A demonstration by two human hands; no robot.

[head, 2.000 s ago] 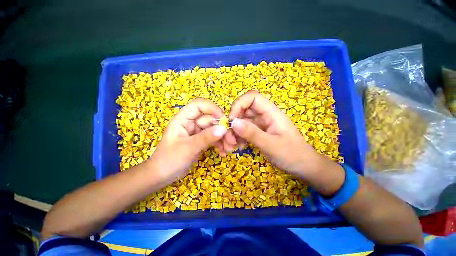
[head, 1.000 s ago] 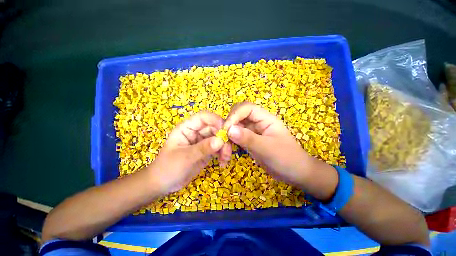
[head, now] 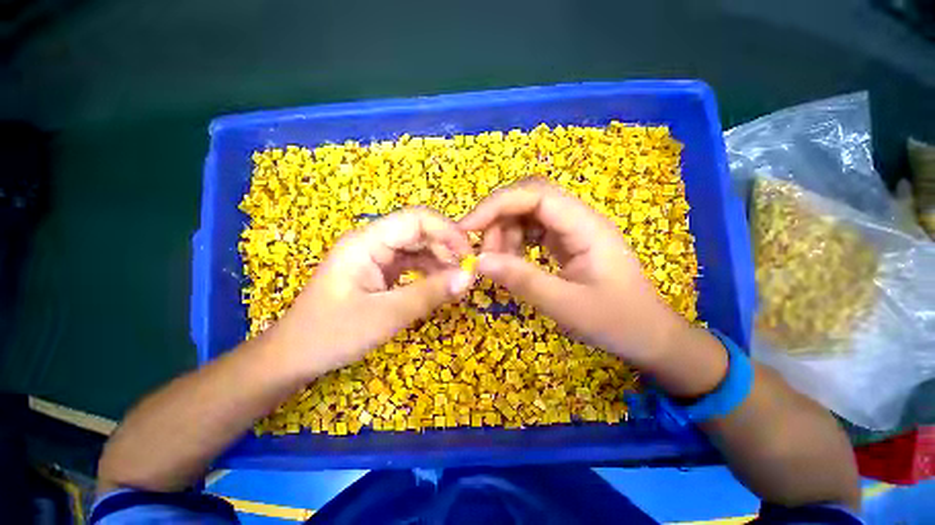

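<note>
A small yellow plastic part [head: 469, 265] is pinched between the fingertips of both hands, above the middle of the blue tray [head: 461, 107]. My left hand [head: 374, 282] holds it from the left with thumb and forefinger. My right hand [head: 574, 272] touches it from the right with its thumb and curled forefinger. The fingers hide most of the part. Loose yellow parts [head: 441, 379] cover the tray floor in a thick layer. A bright blue band [head: 730, 385] is on my right wrist.
An open clear bag [head: 815, 267], part filled with duller yellow pieces, lies right of the tray. Another bag [head: 923, 185] shows at the right edge. A red object [head: 897, 456] is at the lower right. The surface [head: 113, 256] is dark green.
The fingers have shifted around the yellow part. My right forefinger is now more arched, and the wrist band sits slightly farther right. The tray sits slightly lower in view than one second ago.
</note>
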